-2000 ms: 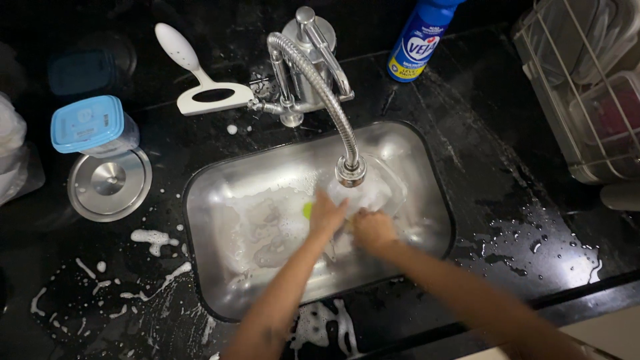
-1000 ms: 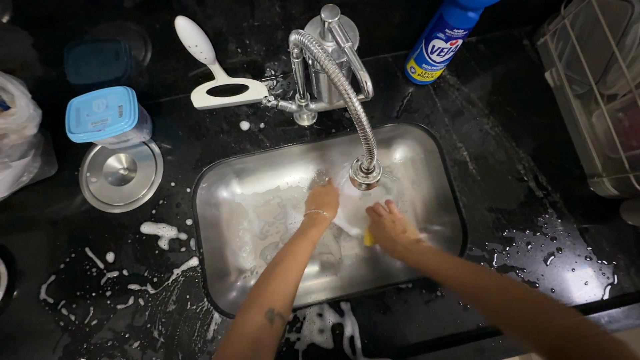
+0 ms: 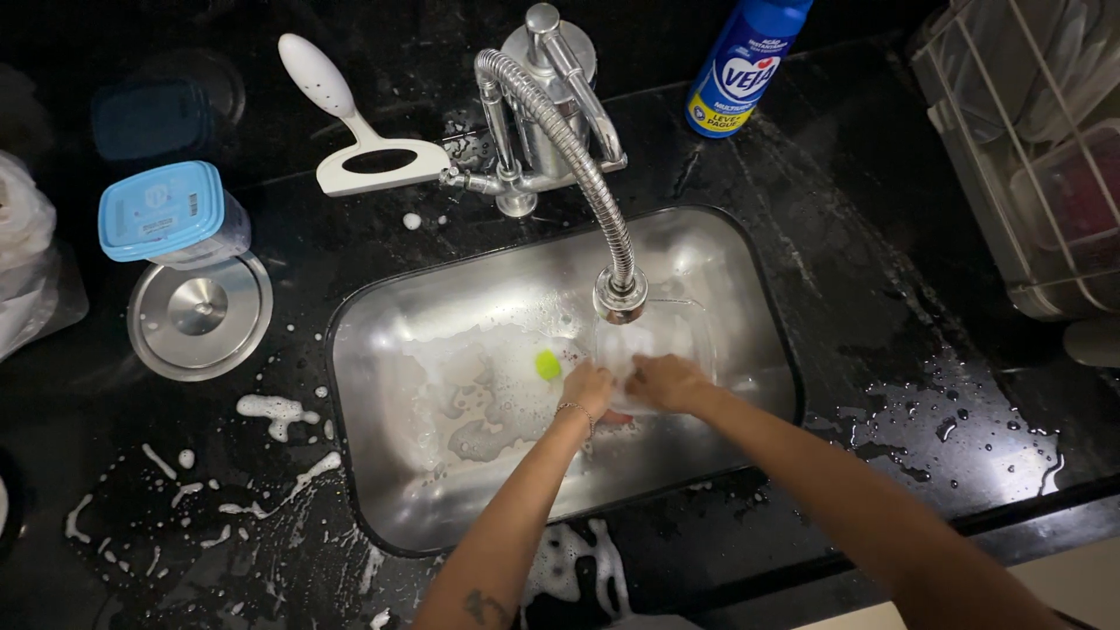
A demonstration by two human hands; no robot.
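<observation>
Both hands are down in a stainless steel sink (image 3: 394, 490), below a flexible metal faucet spout (image 3: 620, 293). A clear container (image 3: 691, 337), seemingly plastic, lies under the spout, tilted in the basin. My left hand (image 3: 591, 389) is at its lower left edge, fingers bent around it. My right hand (image 3: 669, 382) has curled fingers over its near part; blur hides the exact grip. Just left of the container is a small bright green object (image 3: 548, 365) amid foam. Something reddish shows beneath my left hand, mostly hidden.
A white squeegee (image 3: 385, 166) leans behind the sink, left of the faucet. A blue-lidded container (image 3: 162, 210) and a round metal lid (image 3: 201, 315) are at left. A blue cleaner bottle (image 3: 748, 70) stands behind. At right is a wire dish rack (image 3: 980, 166). Foam and water spot the black counter.
The green object now shows beside my left hand; one second ago it was not visible. The yellow thing seen under my right hand then no longer shows. My hands have come closer together.
</observation>
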